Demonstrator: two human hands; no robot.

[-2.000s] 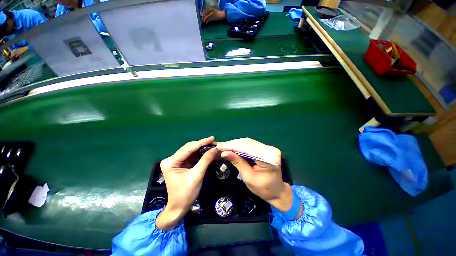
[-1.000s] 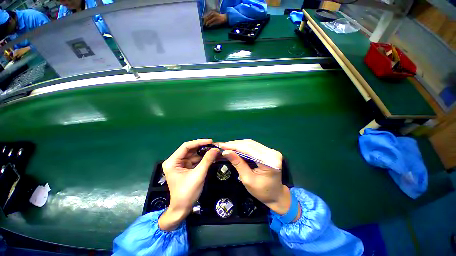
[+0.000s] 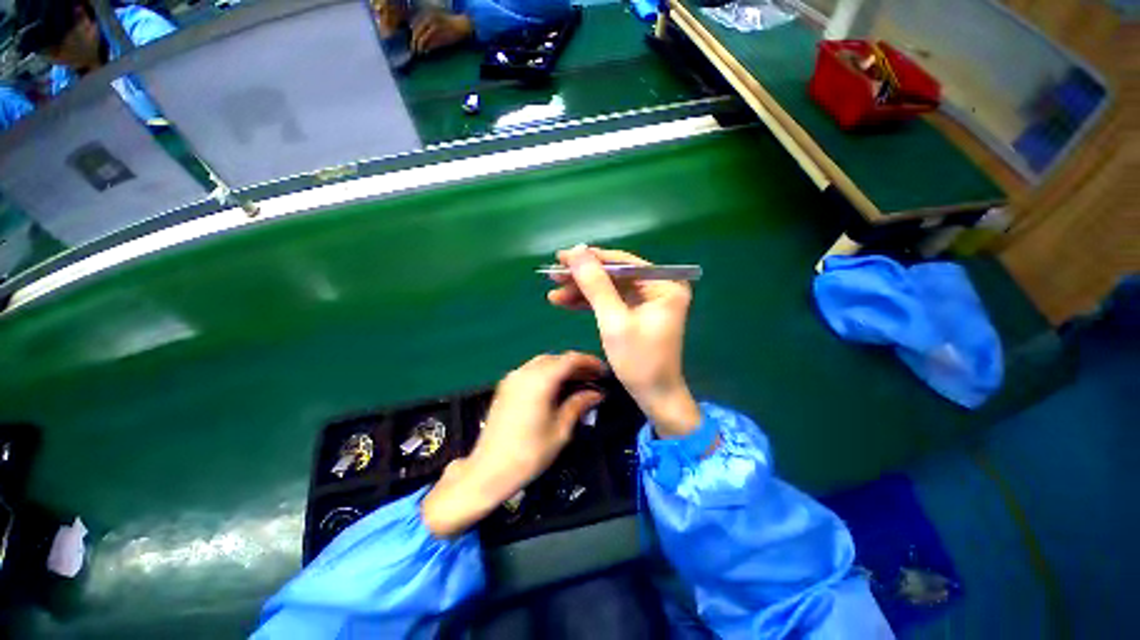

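My left hand (image 3: 523, 428) is low over the black pocket tray (image 3: 390, 489). Its fingertips curl at a right-hand pocket of the back row, around something dark; whether they grip it cannot be made out. My right hand (image 3: 640, 328) is raised just beyond and right of it, shut on a slim silver hand tool (image 3: 650, 271) held nearly level, tip to the left. Round silver-and-gold units (image 3: 355, 453) sit in the left pockets of the back row. A dark ring (image 3: 338, 518) lies in the front left pocket. My left hand and forearm hide part of the tray.
A white scrap (image 3: 69, 548) lies at the left by black items. Beyond a panel divider (image 3: 275, 94) are other workers and another black tray (image 3: 530, 48). A red basket (image 3: 871, 85) is on the right shelf, with a crumpled blue cloth (image 3: 910, 323) below it.
My hands have parted. The right has risen with the tool; the left has come down to the tray and is no longer holding up the dark round unit. The view has shifted.
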